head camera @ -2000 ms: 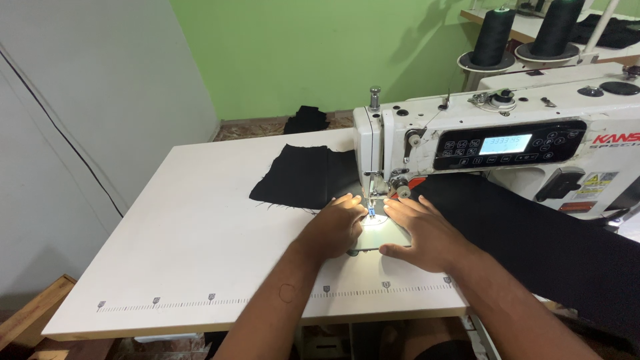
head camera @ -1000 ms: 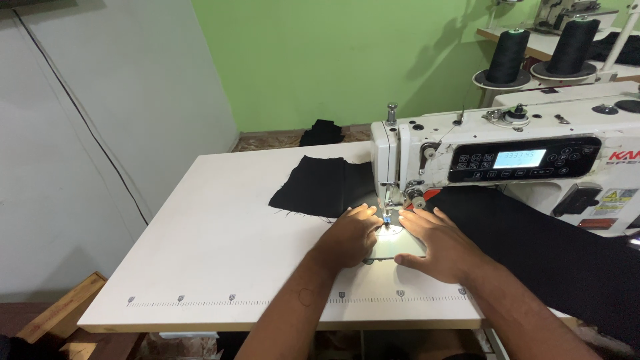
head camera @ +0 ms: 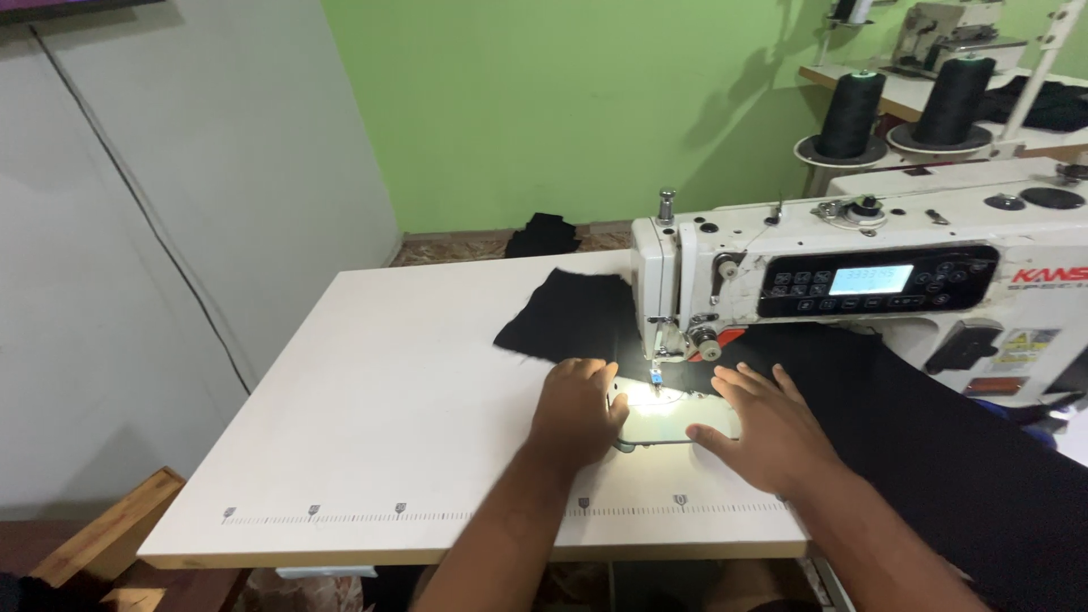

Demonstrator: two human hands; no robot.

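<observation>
Black fabric [head camera: 858, 399] lies under the head of a white industrial sewing machine [head camera: 765, 229], spreading right and hanging over the table's front edge. A part with a frayed edge [head camera: 569, 314] shows left of the machine head. My left hand [head camera: 578, 408] rests at the left of the lit metal needle plate [head camera: 671, 421], its fingertips at the fabric's near edge. Fingers spread, my right hand [head camera: 769, 425] lies on the fabric to the right of the needle, its thumb over the plate. The presser foot [head camera: 655, 378] stands between both hands, above the fabric's edge.
The white table [head camera: 382, 382] has a printed ruler scale along its front. Behind the machine stand black thread cones [head camera: 852, 115] on a stand. More dark cloth [head camera: 542, 235] lies beyond the table's back edge. A wooden piece [head camera: 110, 527] is at lower left.
My right hand has moved right, away from the needle, and the gap between my hands is wider. The view has shifted somewhat.
</observation>
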